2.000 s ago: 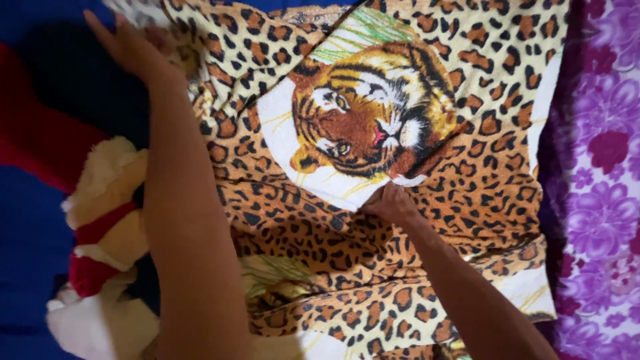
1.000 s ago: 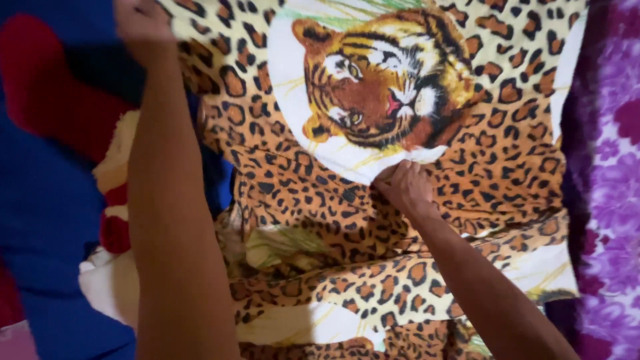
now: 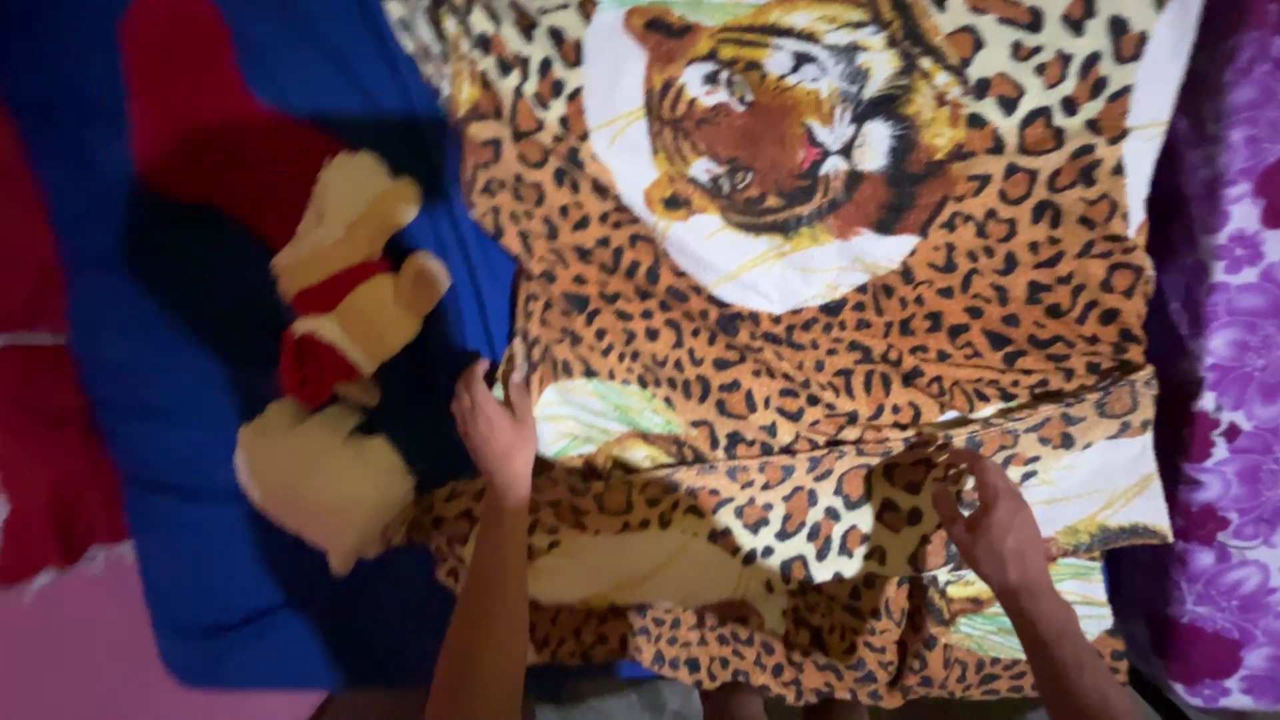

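Note:
A leopard-print cloth (image 3: pixel 1000 330) with a large tiger face (image 3: pixel 790 130) lies spread with folds across its lower part. At its left edge my left hand (image 3: pixel 498 430) touches the fabric, thumb and fingers spread around the edge; whether it pinches the cloth is unclear. My right hand (image 3: pixel 985 515) is over the fold at the lower right, fingers curled near the fabric; its grip cannot be made out.
A yellow and red plush toy (image 3: pixel 350 290) lies on a blue mattress or pad (image 3: pixel 240 610) at the left. Purple floral fabric (image 3: pixel 1240 400) runs along the right side. Red cloth (image 3: pixel 50 430) and a pink surface (image 3: pixel 80 640) are at the far left.
My left hand has come down from the cloth's upper left to its left edge. My right hand has moved from beside the tiger picture to the lower fold.

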